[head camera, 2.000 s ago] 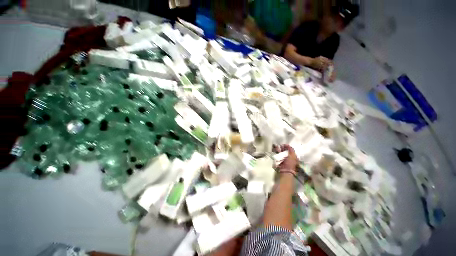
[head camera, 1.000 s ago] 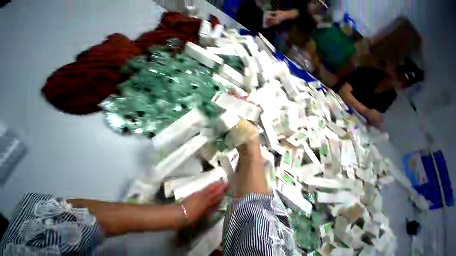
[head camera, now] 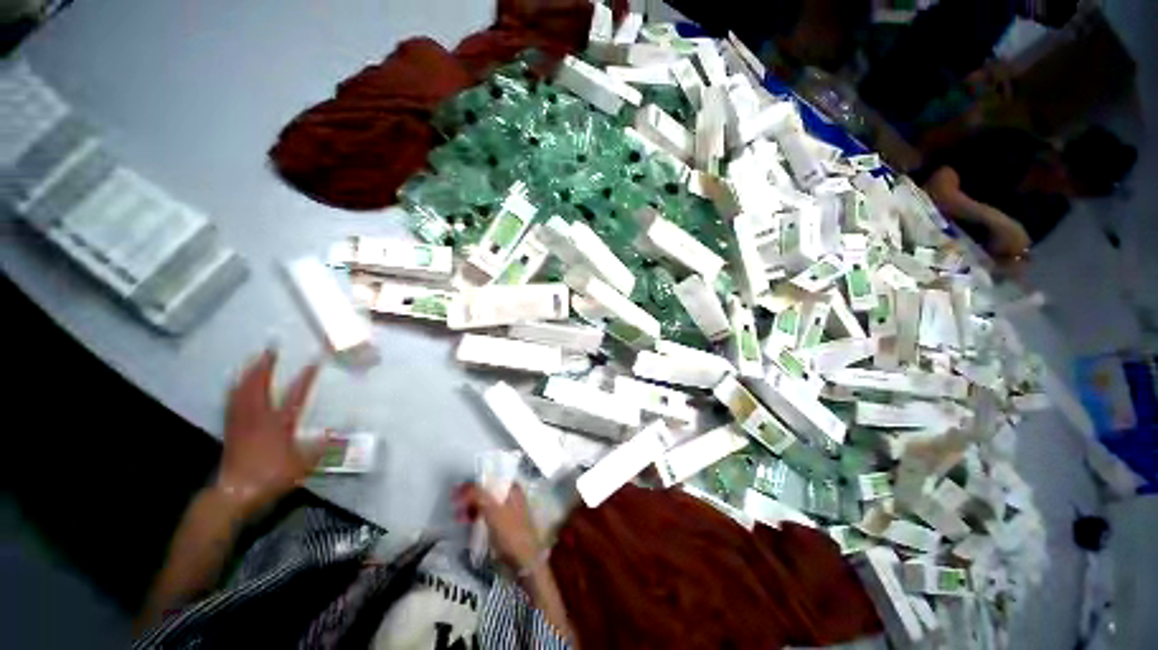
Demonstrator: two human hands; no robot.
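My left hand (head camera: pixel 260 432) is spread open over the table at lower left. A small white carton with a green panel (head camera: pixel 343 453) lies at its thumb; whether they touch is unclear. Another white carton (head camera: pixel 328 307), blurred, lies above my left fingertips. My right hand (head camera: pixel 508 518) is near the table's front edge with its fingers closed on a blurred white carton (head camera: pixel 497 474). Loose white cartons (head camera: pixel 597 404) lie scattered beyond it, some over the heap of clear green bottles with dark caps (head camera: pixel 559 159).
A row of aligned cartons (head camera: pixel 114 222) is at far left. Rust-brown cloth lies behind the bottles (head camera: pixel 368 127) and at the near edge (head camera: pixel 698 571). A person's arm (head camera: pixel 978 218) reaches in across the table. A blue and white packet (head camera: pixel 1124 400) is at far right.
The view has swung left, bringing the carton row and near cloth into sight. My right hand has come back from the pile to the near edge with a carton. My left hand is now spread.
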